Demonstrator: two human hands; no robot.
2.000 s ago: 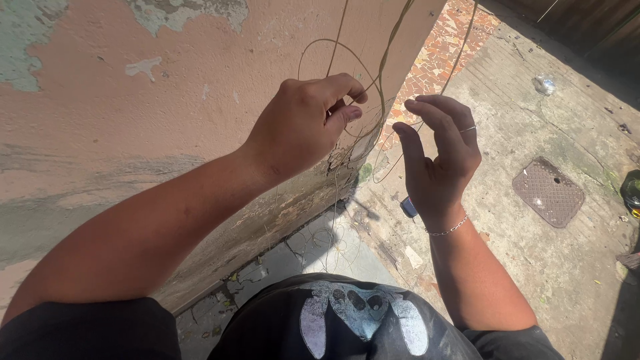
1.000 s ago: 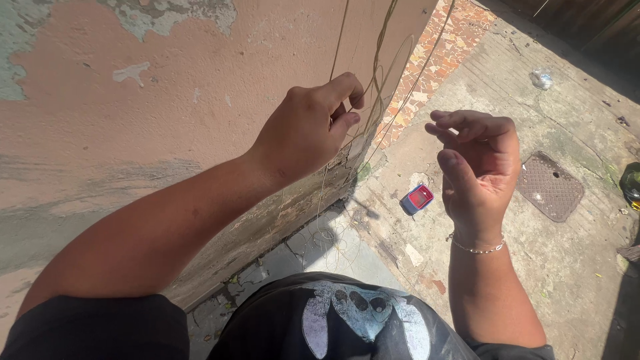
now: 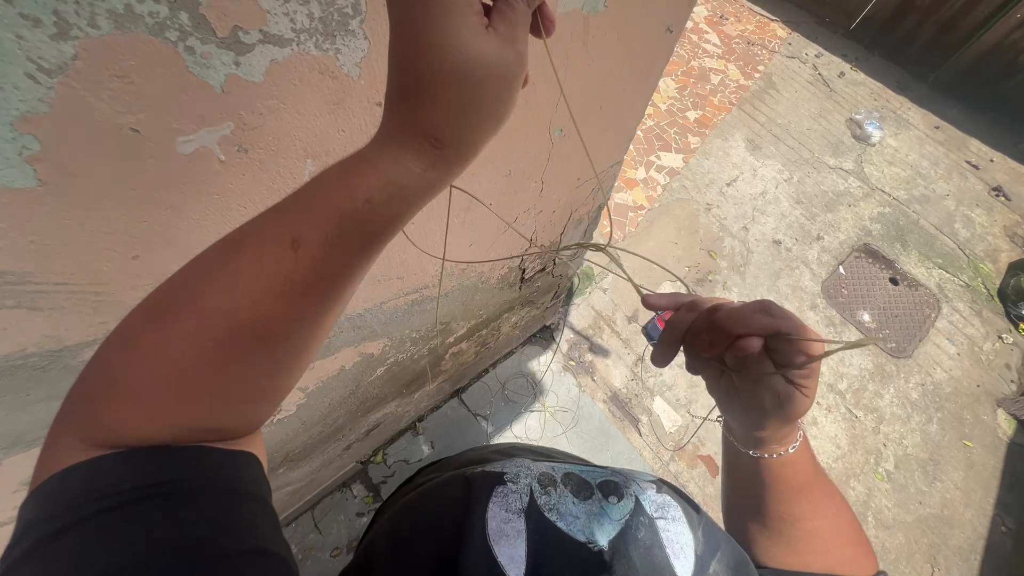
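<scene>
Thin yellowish-green cord [image 3: 578, 132] runs down from my left hand [image 3: 464, 68], which is raised at the top edge; its fingertips pinch the strand and are partly cut off. My right hand [image 3: 748, 352], with a chain bracelet at the wrist, is closed around a bunch of the same cord at the lower right. A folded end of the cord sticks out past the right side of that hand. Between the hands the strands cross and form loose loops in front of the wall. More thin coils [image 3: 520, 390] lie on the pale paving below.
A peeling pink wall [image 3: 264, 192] fills the left side, down to the paving. A red and blue object [image 3: 656, 326] lies on the ground, partly behind my right hand. Farther right are a metal cover [image 3: 880, 300] and a crumpled clear plastic piece [image 3: 866, 128] on the concrete.
My left hand has moved up to the top edge. My right hand was apart-fingered and seemingly empty a second ago; it is now closed on a bunch of cord.
</scene>
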